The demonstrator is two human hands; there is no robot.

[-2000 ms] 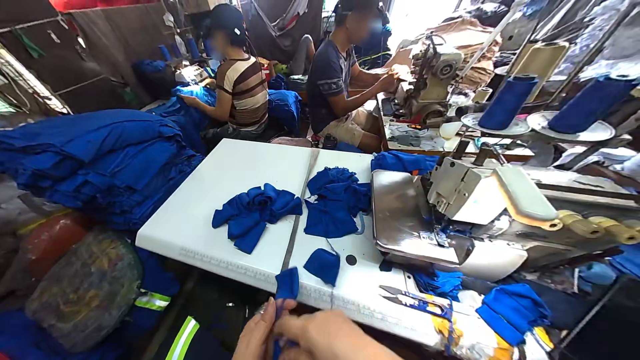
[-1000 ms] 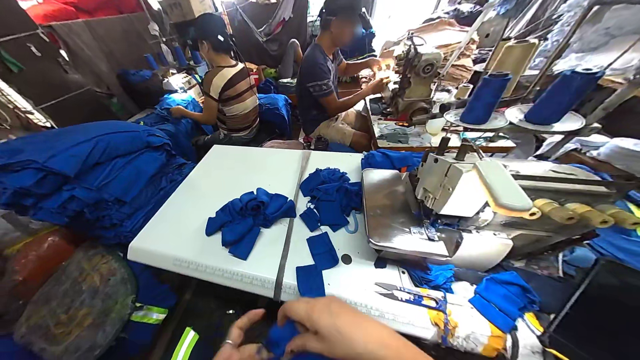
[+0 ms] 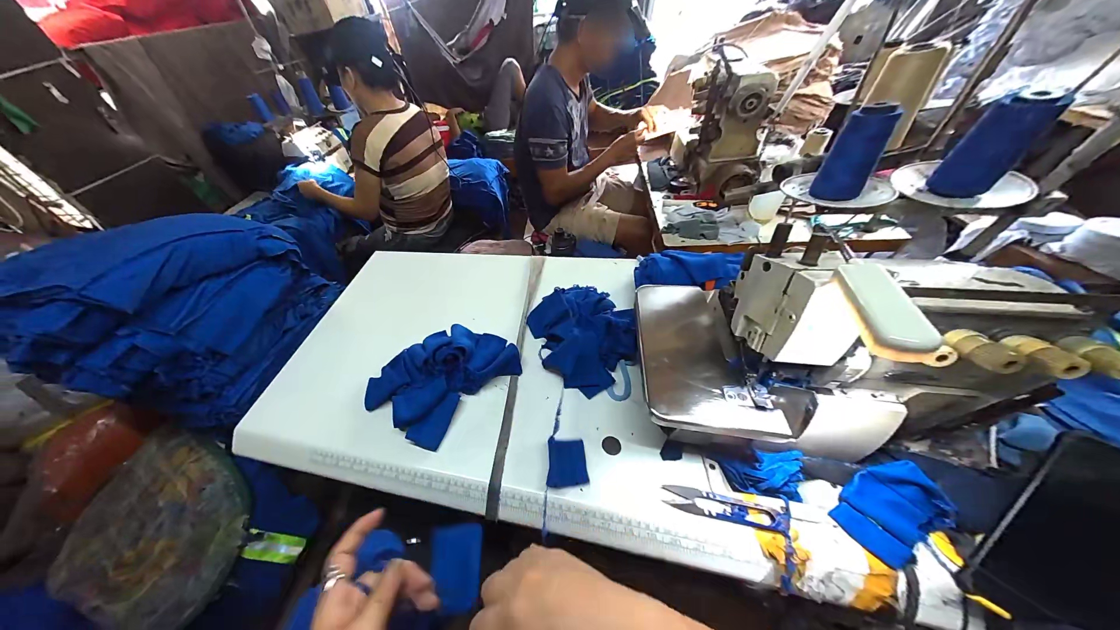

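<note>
Below the table's front edge, my left hand (image 3: 372,577), with a ring on one finger, has blue fabric pieces (image 3: 457,564) around and under its fingers. My right hand (image 3: 560,591) is beside it, fingers curled and mostly hidden; whether it pinches cloth or thread cannot be told. A blue thread runs from near it up over the edge to a small blue fabric piece (image 3: 568,462). Two bunches of blue pieces, one at left (image 3: 442,376) and one at right (image 3: 582,337), lie on the white table (image 3: 350,350). The overlock sewing machine (image 3: 787,324) stands to their right.
Thread snips (image 3: 731,509) lie at the front edge by blue scraps (image 3: 892,507). Thread cones (image 3: 857,153) stand behind the machine. A large blue fabric pile (image 3: 157,306) is at left. Two people, one in a striped shirt (image 3: 407,166), one in a dark T-shirt (image 3: 556,131), work beyond the table.
The blue pieces that hung near my hands at the table's edge have shifted; one small piece now lies alone on the table. My hands have moved lower and slightly apart.
</note>
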